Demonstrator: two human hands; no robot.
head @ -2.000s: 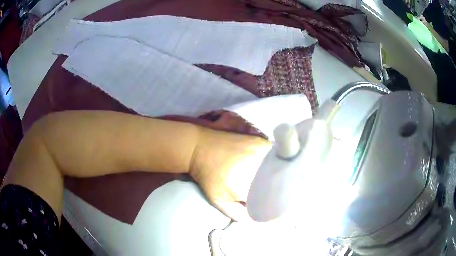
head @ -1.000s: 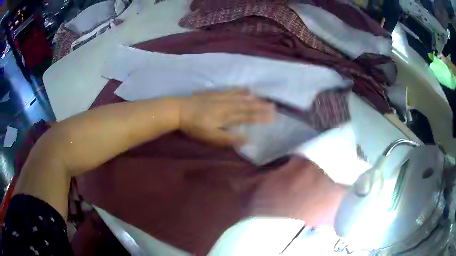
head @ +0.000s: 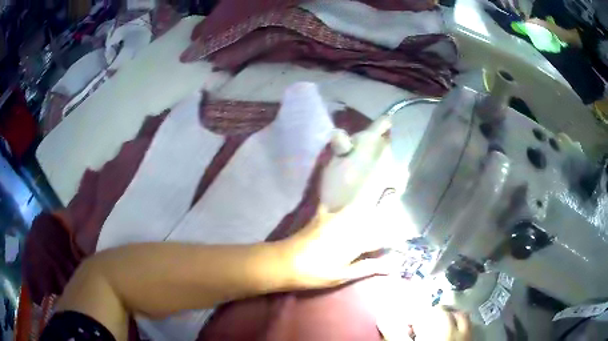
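Maroon fabric panels [head: 287, 318] with white interfacing [head: 233, 196] and a tweed piece [head: 243, 117] lie on the pale table. The sewing machine head [head: 447, 156] stands at right, its needle area lost in glare. My left hand [head: 340, 256] lies on the maroon cloth beside the needle area, fingers towards it, partly washed out; whether it grips the cloth is not clear. My right hand [head: 437, 326] shows only as fingertips at the bottom edge, by the maroon cloth. The work lamp [head: 350, 166] is above my left hand.
A heap of maroon and tweed pieces [head: 320, 43] lies along the table's far edge. Dark round knobs [head: 528, 240] sit on the machine. Neon-green cloth [head: 543, 34] is at a neighbouring station. Part of an orange basket [head: 25, 316] shows at lower left.
My left hand has moved from the interfacing to the needle area. The panels have turned, with the tweed piece now farther left. My right fingertips have come into view. The camera view has shifted.
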